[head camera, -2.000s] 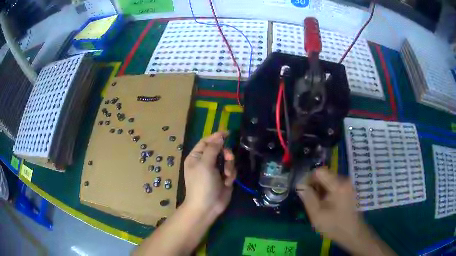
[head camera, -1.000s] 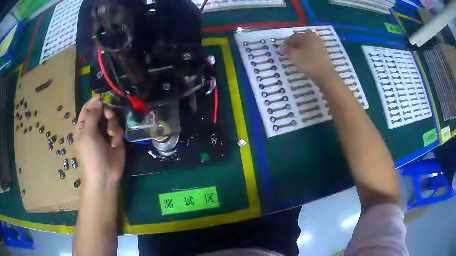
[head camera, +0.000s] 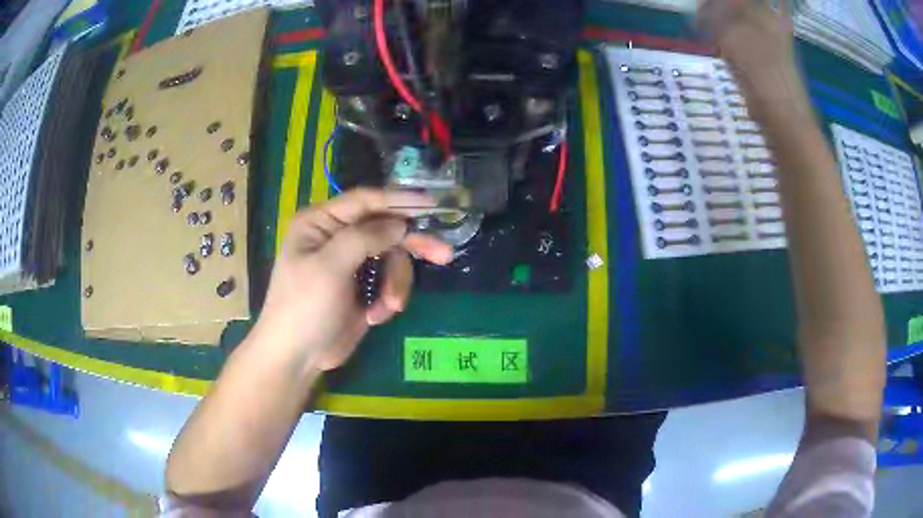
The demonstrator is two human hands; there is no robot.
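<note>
My left hand (head camera: pixel 339 263) is at the front of the black test fixture (head camera: pixel 455 61). Its thumb and fingertips are at the round metal nest (head camera: pixel 457 231) and partly cover it. Small dark parts (head camera: pixel 370 279) show in a row within its curled lower fingers. A clear acrylic plate (head camera: pixel 430 170) is just above the nest. My right hand (head camera: pixel 744 30) is blurred at the top edge, beyond the white tray (head camera: pixel 698 152) with rows of dumbbell-like parts; whether it holds anything cannot be told.
Brown cardboard (head camera: pixel 142 233) with scattered dark components lies left of the fixture. A stack of trays (head camera: pixel 25 162) is at the far left, another white tray (head camera: pixel 880 202) at the far right. A green label (head camera: pixel 466 360) lies in front. Red and blue wires run by the fixture.
The view has turned left. My left hand has moved from the fixture's left side to the nest. My right hand has moved from over the white tray to behind its upper edge.
</note>
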